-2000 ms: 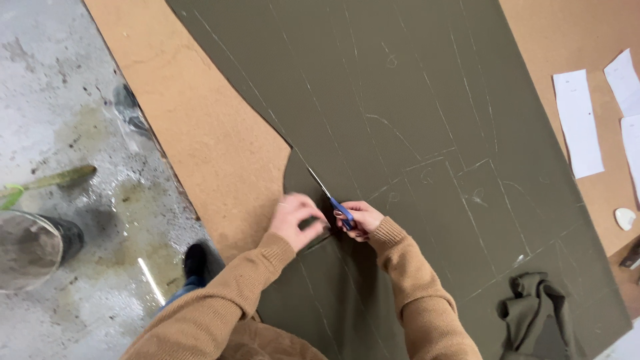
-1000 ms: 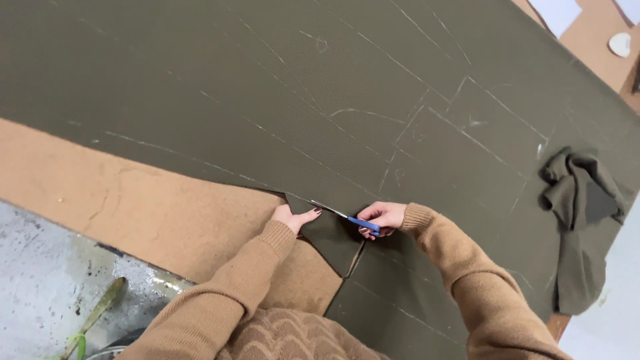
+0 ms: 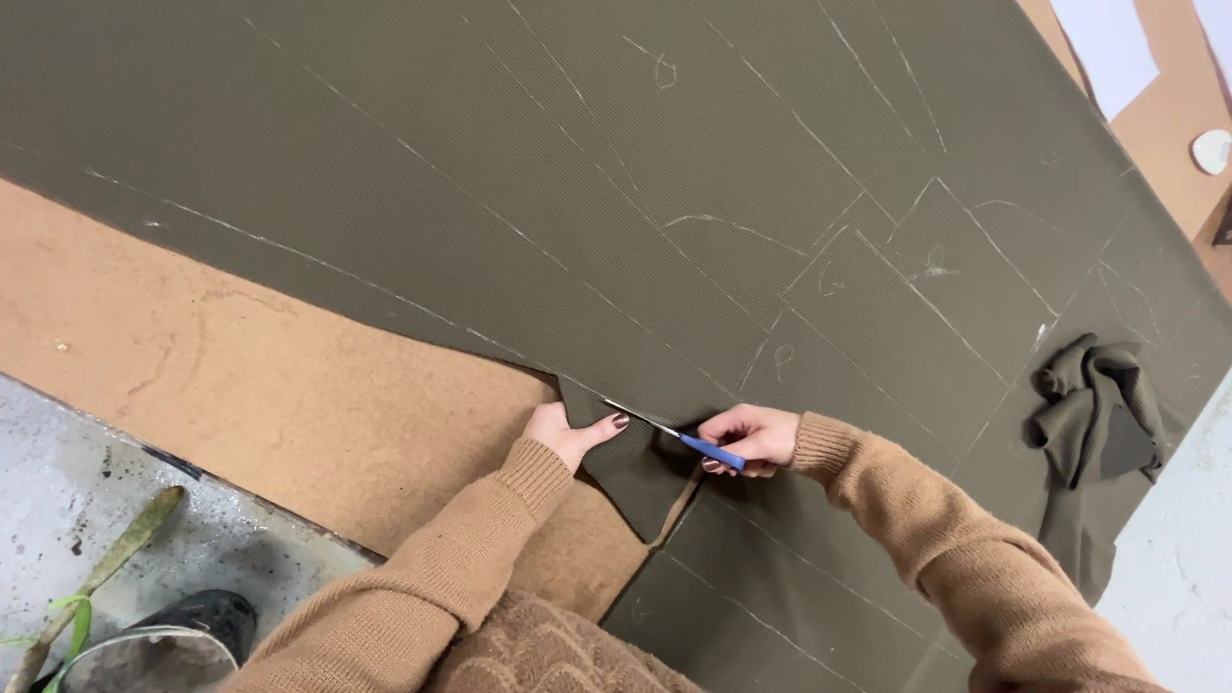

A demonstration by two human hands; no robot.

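A large sheet of olive-green fabric (image 3: 539,192) with chalk lines covers much of a brown board table. My right hand (image 3: 749,440) grips the blue handle of a pair of scissors (image 3: 710,450), whose metal blades point up and left along a chalk line in the fabric. Just left of the blades, my left hand (image 3: 576,433) presses on a partly cut fabric flap (image 3: 630,491), its thumb on top and its other fingers largely hidden under the edge. A narrow slit runs from near the scissors down to the flap's lower corner.
Bunched olive fabric (image 3: 1097,404) lies at the right. White paper pieces (image 3: 1107,53) and a white chalk-like piece (image 3: 1211,152) rest on the board at the upper right. On the floor at lower left stand a bucket (image 3: 217,616) and a plant with a thick stem (image 3: 135,539).
Two seconds ago my left hand was blurred beside the scissors; now it holds the fabric edge. The view has turned and come closer. My right hand keeps hold of the scissors.
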